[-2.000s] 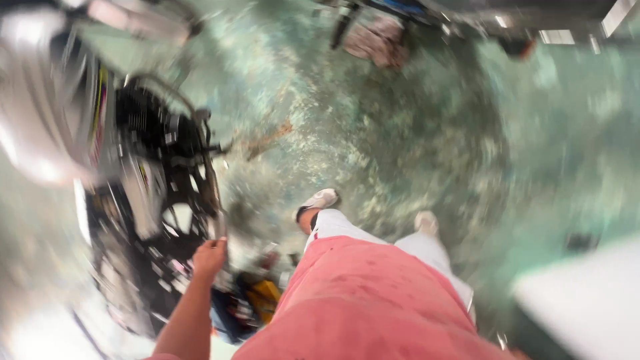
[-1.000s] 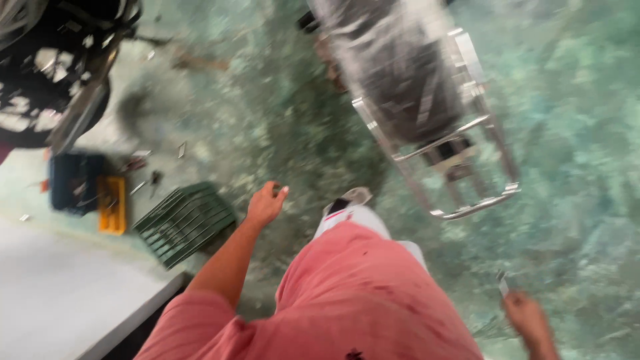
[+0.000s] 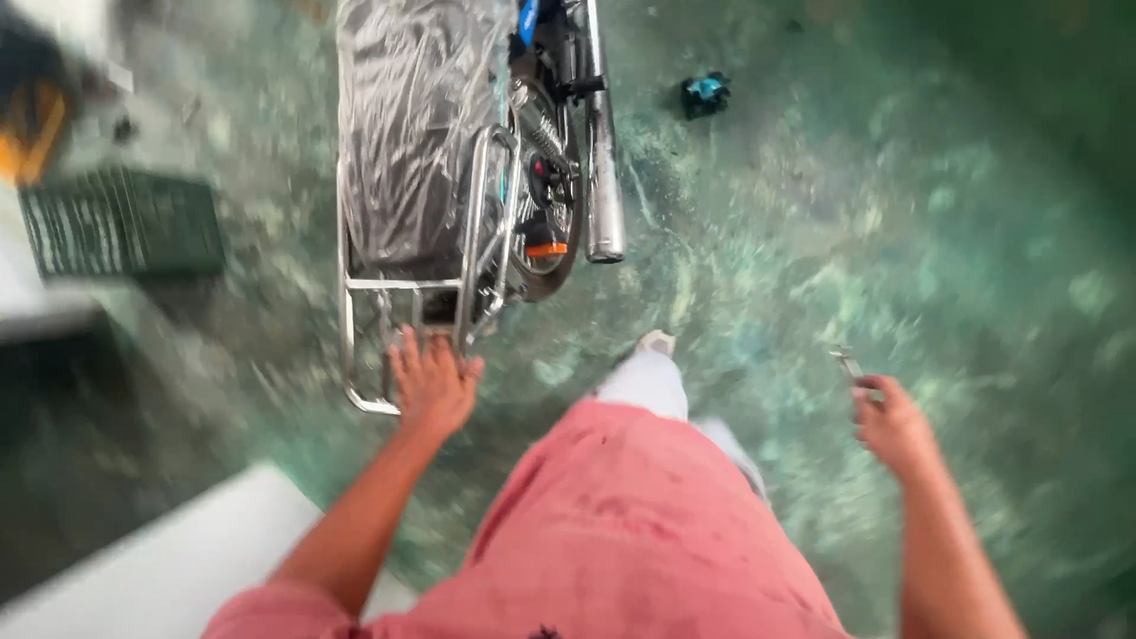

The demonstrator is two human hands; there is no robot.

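My left hand [image 3: 433, 386], fingers spread, is at the rear end of a motorcycle's chrome rack [image 3: 404, 285]; whether it touches the metal I cannot tell. Ahead of the rack lies the motorcycle seat [image 3: 408, 177] under clear plastic wrap. The exhaust muffler [image 3: 605, 195] and rear wheel [image 3: 572, 257] show on its right side, with an orange indicator lamp [image 3: 546, 249] between wheel and rack. Out to the right, over the floor, my right hand [image 3: 892, 424] is closed on a small metal wrench [image 3: 848, 360], whose head points up and left.
A green plastic crate [image 3: 124, 222] stands at the left, below a blurred orange object [image 3: 35, 133]. White surfaces [image 3: 177, 550] edge the lower left. A small black and turquoise object [image 3: 706, 94] lies on the mottled green floor beyond the muffler.
The view has swung right from another motorcycle to this one. My left hand, over the floor near the crate a second ago, is now at the rack. The wrench stays in my right hand.
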